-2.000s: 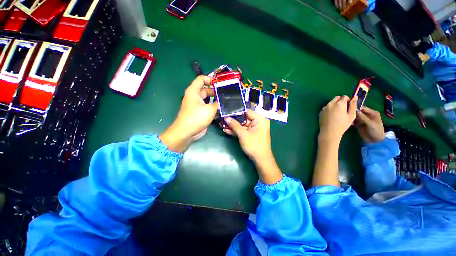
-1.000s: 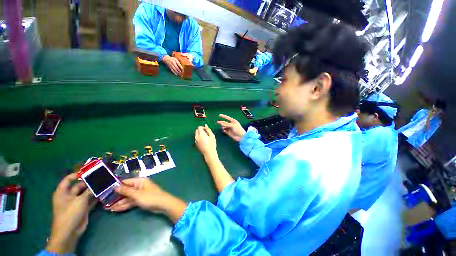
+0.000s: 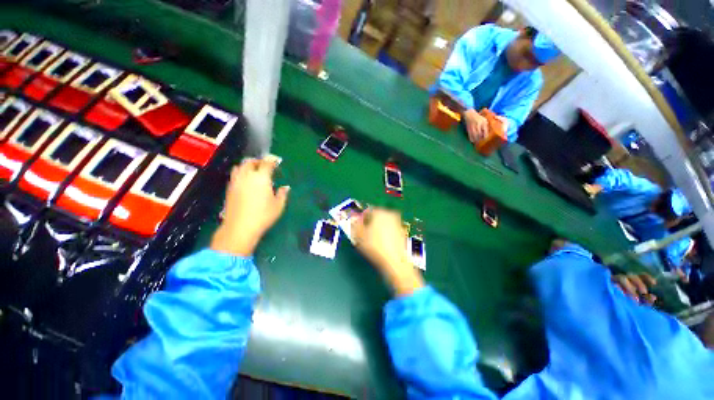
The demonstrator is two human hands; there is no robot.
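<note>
White-edged LCD modules lie on the green bench: one [image 3: 325, 238] flat at the left of the group, one [image 3: 344, 211] tilted beside it, and one [image 3: 417, 250] right of my right hand. My right hand [image 3: 380, 237] is over the middle of the group, its fingertips at the tilted module; whether it grips it is unclear. My left hand [image 3: 250, 205] is at the foot of the metal post, back of the hand up; its fingertips and anything under them are hidden. A red-edged phone subassembly [image 3: 393, 179] lies just beyond the modules.
A black tray of red-and-white housings [image 3: 153, 191] fills the left. A pale metal post [image 3: 265, 78] rises beyond my left hand. More red-edged units lie farther up [image 3: 333, 144] and right [image 3: 489, 213]. A neighbour's blue sleeve is at right; a person opposite holds an orange block [image 3: 489, 133].
My hands have separated and the red-edged unit is out of them; one now lies beyond the modules. My left hand moved to the post, my right to the modules. The view turned left.
</note>
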